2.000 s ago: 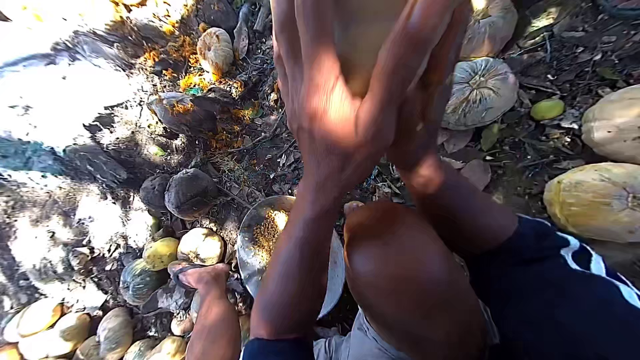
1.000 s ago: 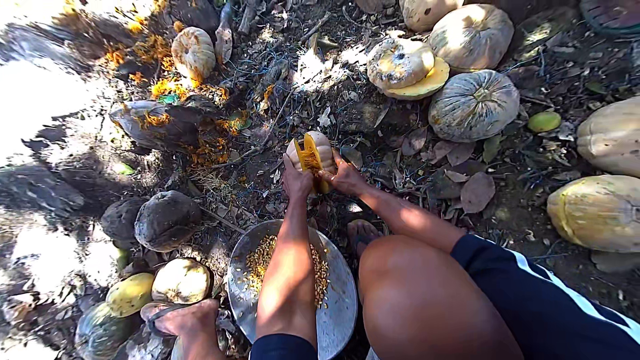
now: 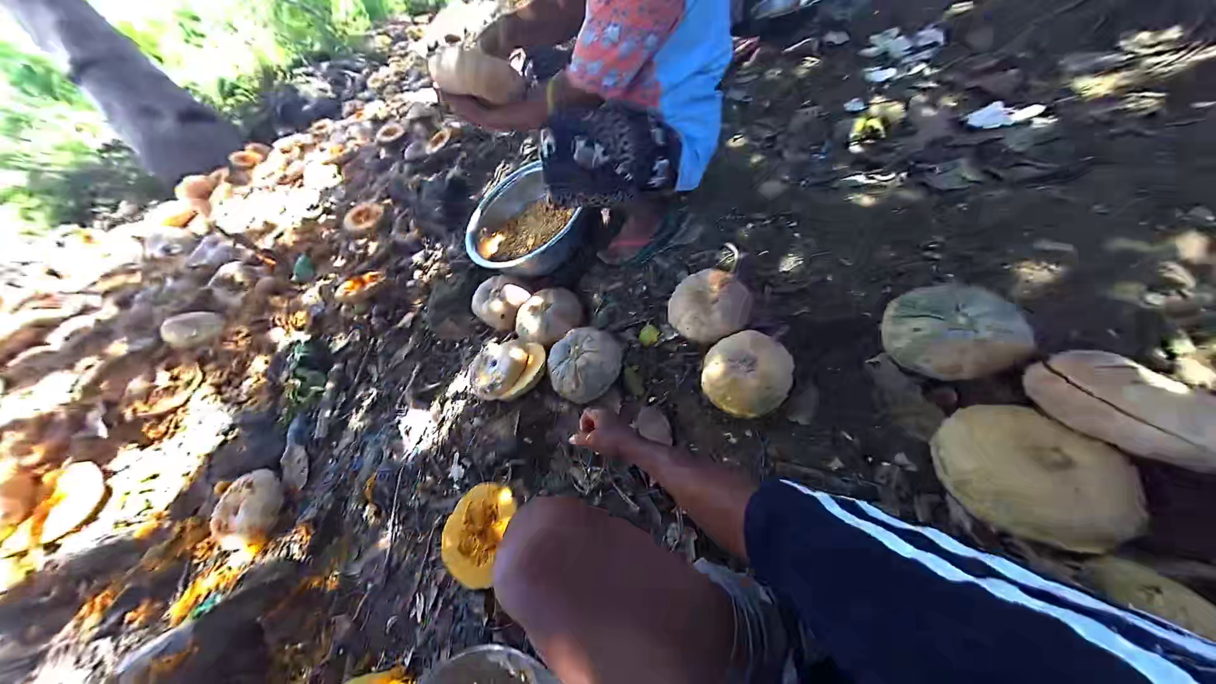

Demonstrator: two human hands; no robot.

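My right hand (image 3: 600, 430) reaches out past my knee, its fingers curled and nothing visible in them. Just beyond it sits a ribbed grey-green pumpkin (image 3: 585, 365), beside a cut pumpkin (image 3: 508, 370) with its sliced part askew. An opened pumpkin half (image 3: 478, 535) lies on the ground left of my knee, orange flesh upward. At the bottom edge shows the rim of a metal basin (image 3: 489, 654); most of it is cut off. My left hand is out of view.
Another person (image 3: 636, 95) squats ahead holding a pumpkin (image 3: 478, 74), beside a seed-filled metal basin (image 3: 525, 231). More pumpkins (image 3: 748, 373) lie ahead and at right (image 3: 1038, 478). Opened pumpkins and pulp cover the ground at left, near a tree trunk (image 3: 142, 85).
One second ago both my hands held a split pumpkin above the ground; now my right hand is away from it and my left hand has left the view. The view has swung up and right.
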